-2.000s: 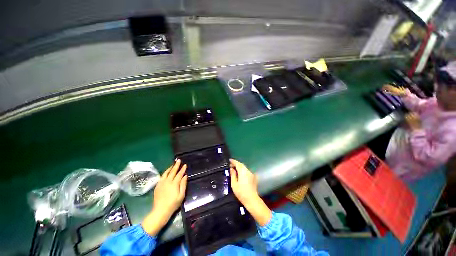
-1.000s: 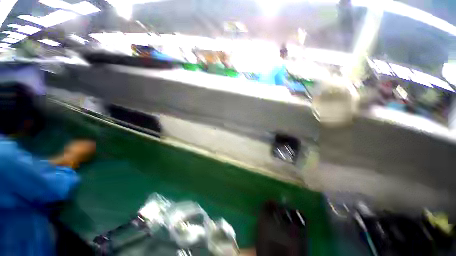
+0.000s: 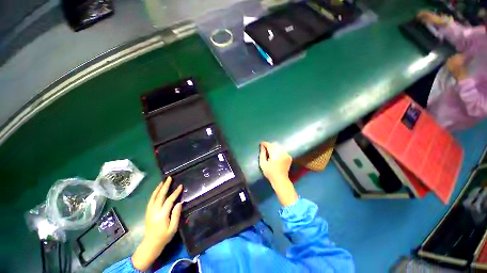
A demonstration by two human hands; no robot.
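A long black phone carrying tray (image 3: 180,118) lies on the green bench in front of me, its near end at my body. Phone units (image 3: 207,176) lie in its pockets, and one pocket shows plain dark without a phone. My left hand (image 3: 162,213) rests with spread fingers on the tray's left edge, beside a phone. My right hand (image 3: 275,161) is off the tray to its right, over the bench's front edge, fingers curled; whether it holds something small cannot be told.
Clear small-parts bags (image 3: 73,202) and a middle frame (image 3: 101,236) lie at left. A tool mat (image 3: 230,65) carries a tape roll (image 3: 221,38) and a black tray (image 3: 291,31). A red crate (image 3: 417,142) stands beside the bench. A person in pink (image 3: 470,80) is at right. A parts box (image 3: 88,11) is on the wall.
The view swung up and left, then came back down to the bench. My right hand has moved off the tray's right edge and its fingers have curled. My left hand is again at the tray.
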